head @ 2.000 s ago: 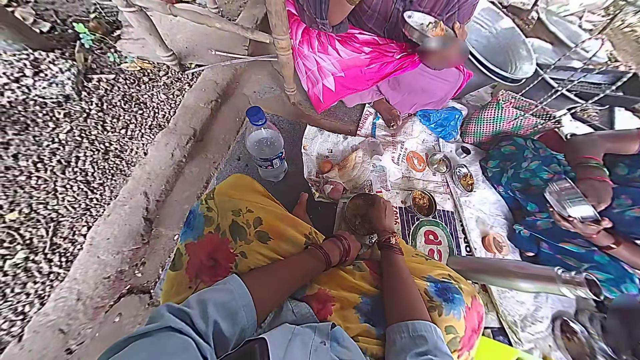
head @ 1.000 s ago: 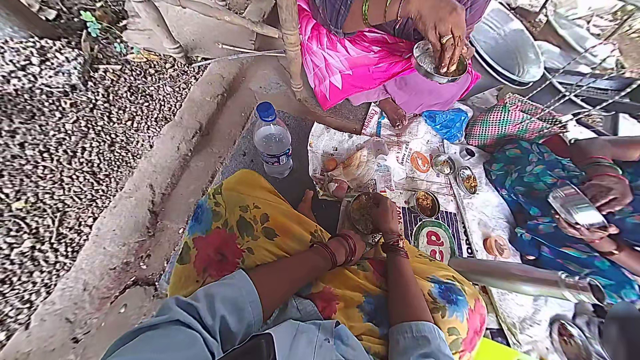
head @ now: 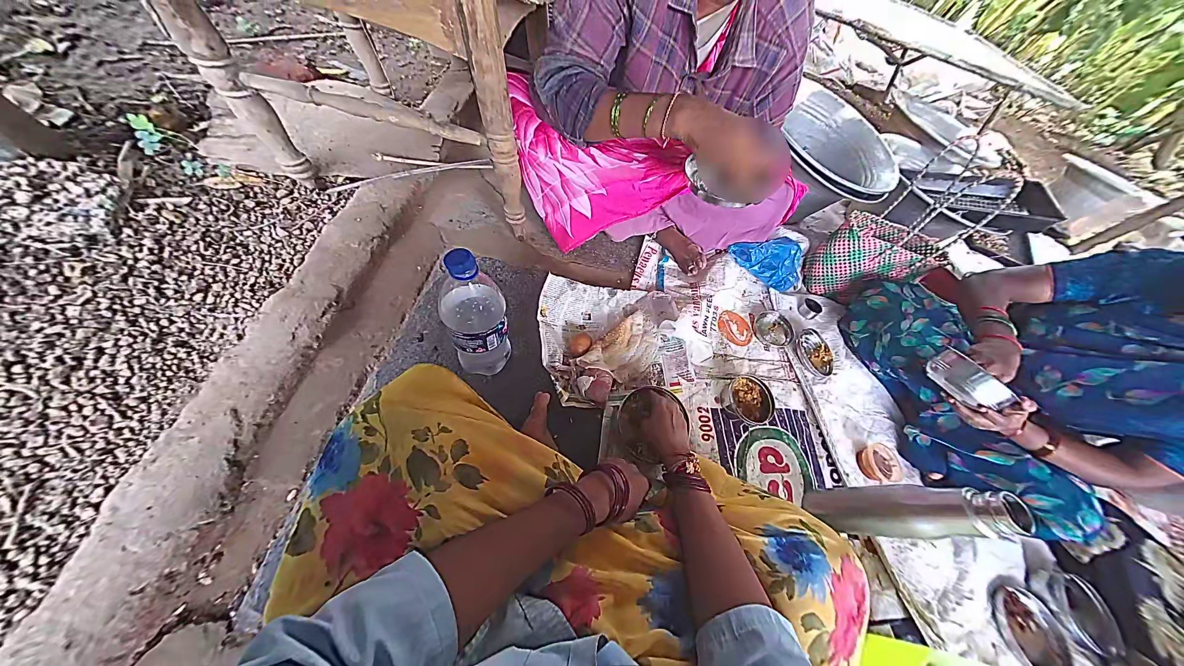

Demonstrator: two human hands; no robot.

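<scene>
My left hand [head: 622, 490] is at the near side of a round metal bowl [head: 627, 407], over the yellow floral cloth [head: 416, 462] on my lap; its fingers are mostly hidden, so its hold is unclear. The fingers of my right hand [head: 664, 427] reach down into the bowl; whether they pinch any food does not show. Just beyond the bowl lie a clear plastic bag [head: 629, 347] and a roundish brown item [head: 580, 344] on newspaper. To the right is a small bowl of cooked food [head: 749, 398].
A plastic water bottle [head: 474, 314] with a blue cap stands left of the newspaper. A steel flask [head: 906, 511] lies at the right. One person sits opposite with a metal bowl [head: 708, 185]; another at the right holds a metal box [head: 971, 377]. A concrete curb [head: 250, 388] runs along the left.
The person opposite had a hand over their bowl a second ago and now holds the hand and bowl closer together, lower in view. My hands stay at the bowl. The view has tilted up somewhat.
</scene>
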